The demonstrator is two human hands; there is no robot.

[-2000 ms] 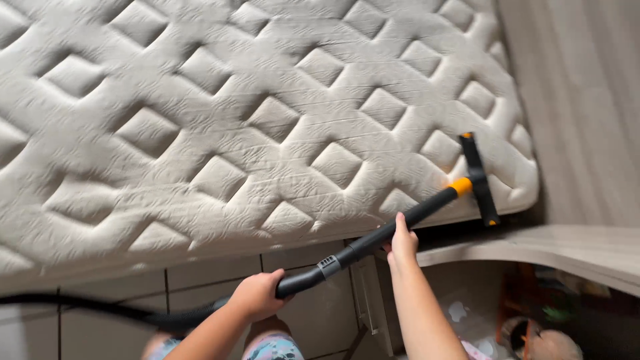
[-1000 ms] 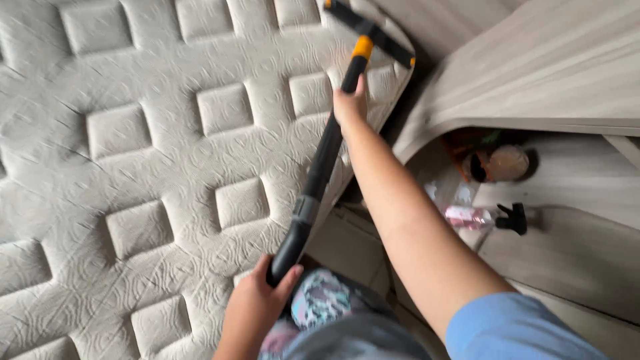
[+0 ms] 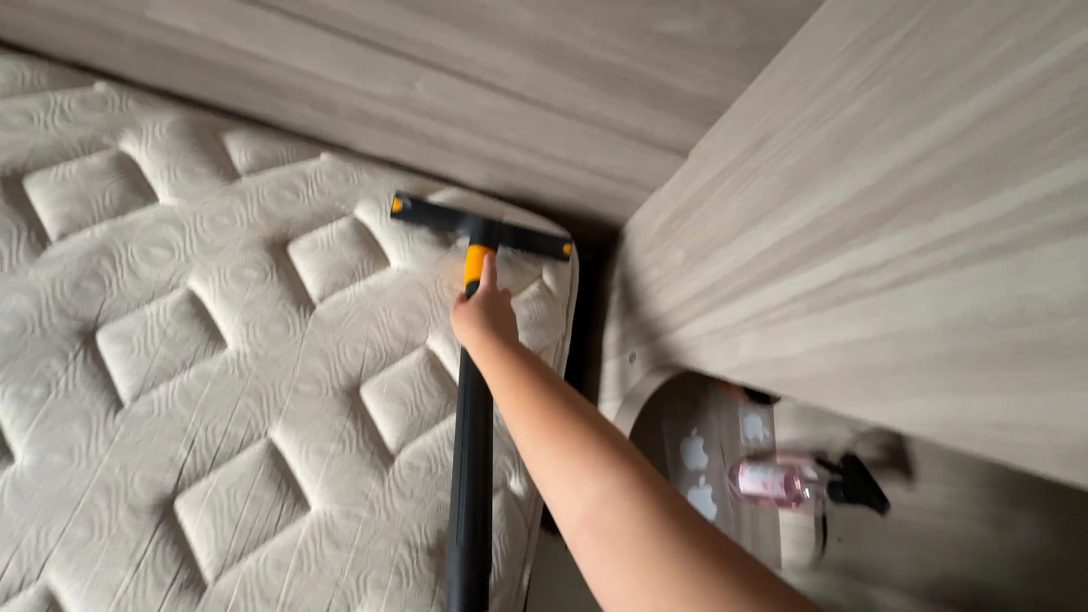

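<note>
My right hand (image 3: 487, 313) grips a black vacuum cleaner wand (image 3: 473, 484) close to its yellow collar (image 3: 478, 263), one finger lying along the collar. Beyond the collar, the wide black floor nozzle (image 3: 438, 218) with yellow end pieces lies across the corner of a quilted, light mattress (image 3: 340, 259). The wand runs down out of the bottom of the view. My left hand is out of view, and so is the lower end of the wand.
Wood-grain panels (image 3: 510, 102) border the mattress's far edge, with a dark gap at its corner. On the right a wood-grain furniture panel (image 3: 816, 255) has a curved opening. Inside, a pink spray bottle (image 3: 769, 481) with a black trigger lies near apple-shaped white stickers (image 3: 694, 450).
The nozzle now lies at the mattress's far corner, and my right hand is nearer the yellow collar. My left hand, seen on the wand's lower end before, has left the view. The view has shifted.
</note>
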